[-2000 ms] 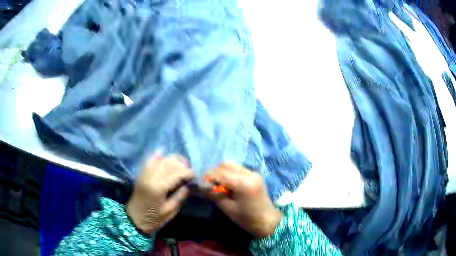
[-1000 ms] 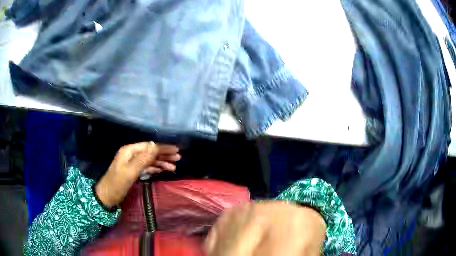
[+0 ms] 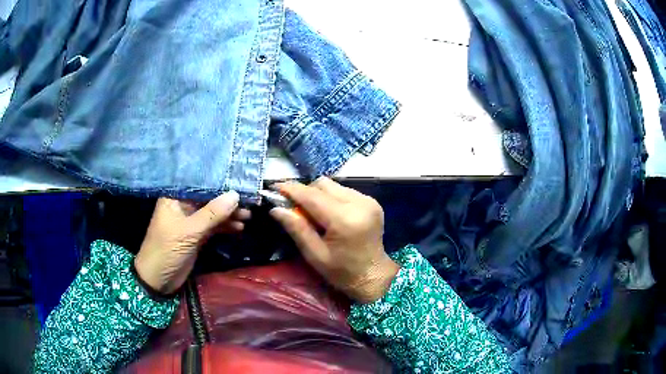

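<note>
A blue denim shirt (image 3: 168,102) lies on the white table, its bottom hem at the near edge. The pale button placket (image 3: 252,109) with a small metal dot runs down to the hem corner. My left hand (image 3: 191,230) pinches the hem (image 3: 208,195) beside the placket, thumb on top. My right hand (image 3: 339,230) holds small thread snips (image 3: 276,197), silvery blades at the placket's bottom corner, with a bit of orange showing between the fingers. A sleeve with a stitched cuff (image 3: 350,117) sticks out right of the placket.
A long pile of denim pieces (image 3: 555,109) lies on the right and hangs over the table edge. The white table top (image 3: 431,73) shows between pile and shirt. A blue surface (image 3: 55,248) is below the table at left. More denim hangs low at right.
My right hand has come up from low in front of me to the hem corner with the snips. My left hand now pinches the hem. The shirt appears farther left in view.
</note>
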